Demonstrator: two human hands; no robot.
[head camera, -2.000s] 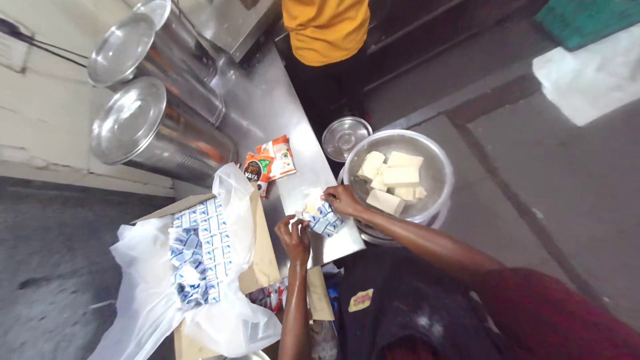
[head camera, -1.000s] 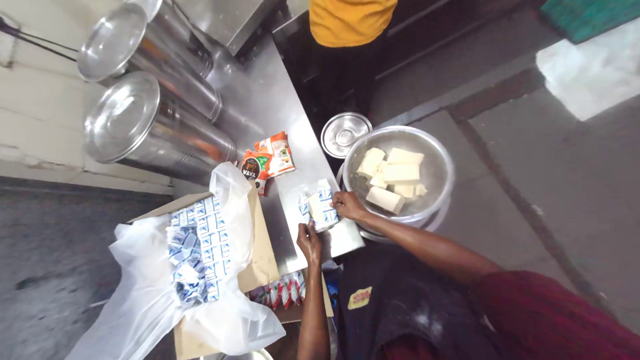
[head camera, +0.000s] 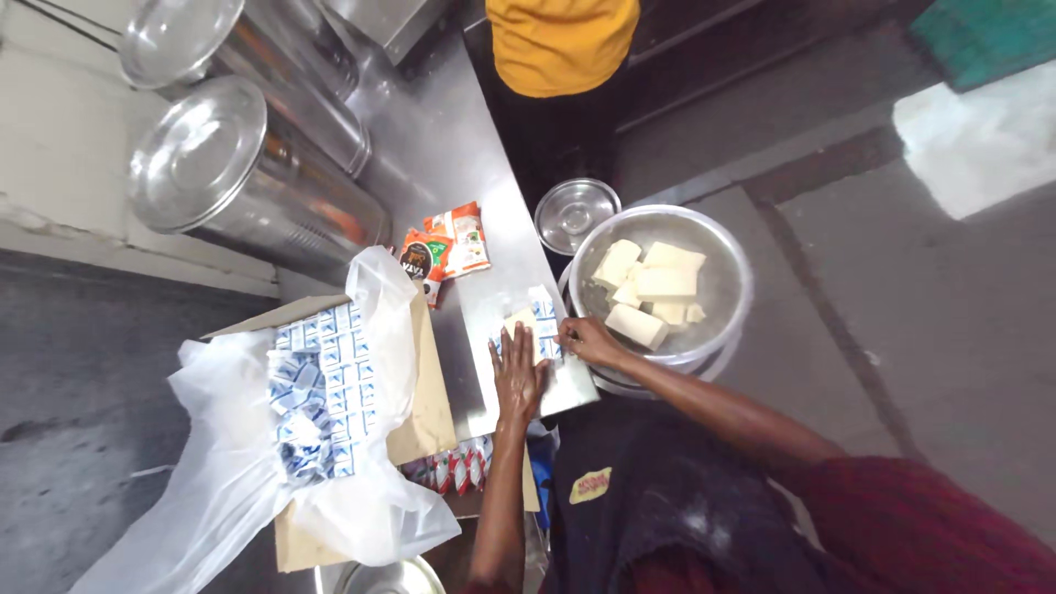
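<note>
My left hand (head camera: 518, 381) lies flat, fingers spread, on a pale yellow block (head camera: 520, 320) at the near end of the steel counter (head camera: 487, 186). Under and beside the block is its blue-and-white printed wrapper (head camera: 545, 323). My right hand (head camera: 590, 340) pinches the wrapper's right edge with its fingertips. Just right of that hand, a round steel bowl (head camera: 730, 239) holds several unwrapped pale blocks (head camera: 668, 282). On the left, a cardboard box (head camera: 431, 408) lined with clear plastic holds many small blue-and-white wrapped packs (head camera: 346, 371).
Orange-and-white packets (head camera: 464, 239) lie farther up the counter. Tall lidded steel canisters (head camera: 272, 177) stand at the upper left. A round steel lid (head camera: 577, 216) is beyond the bowl. A person in a yellow top (head camera: 565, 41) stands at the far side. Red-and-white packets (head camera: 462, 469) sit below the counter.
My left hand has moved from the wrapper's near edge onto the pale block, fingers now spread flat. The wrapper now lies opened out to the right of the block.
</note>
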